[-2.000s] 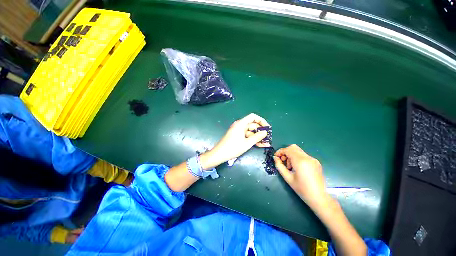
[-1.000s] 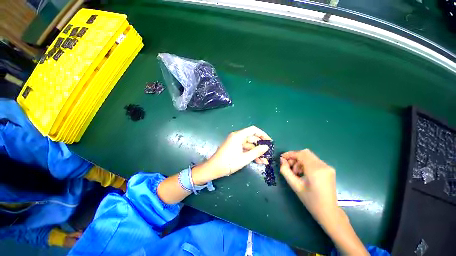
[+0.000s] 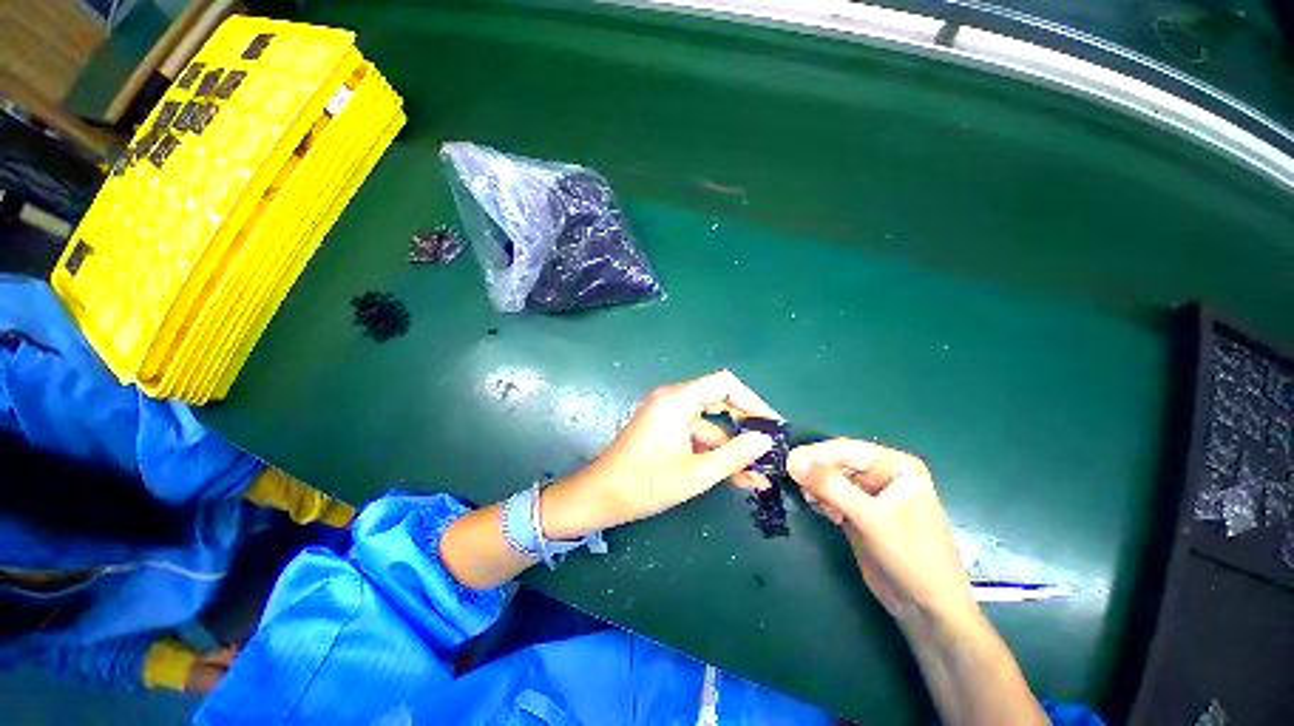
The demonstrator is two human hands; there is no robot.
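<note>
My left hand (image 3: 681, 447) holds a small dark square frame (image 3: 768, 443) between thumb and fingers, above the green bench. My right hand (image 3: 869, 499) is at the frame's right edge, thumb and forefinger pinched together; whether a tiny part is between them is too small to tell. A loose pile of small black parts (image 3: 769, 514) lies on the bench just below the frame, partly hidden by the left fingers. Thin silvery tweezers (image 3: 1025, 592) lie right of my right wrist.
A clear bag of black parts (image 3: 589, 248) lies behind my hands. Stacked yellow trays (image 3: 270, 213) stand at left, near a second black pile (image 3: 380, 315) and a dark clump (image 3: 436, 246). A large black tray (image 3: 1223, 596) is at right. Another person's blue sleeve (image 3: 128, 411) shows at left.
My right fingertips have moved from the pile, across a gap, up to the frame in my left hand. The view has shifted slightly.
</note>
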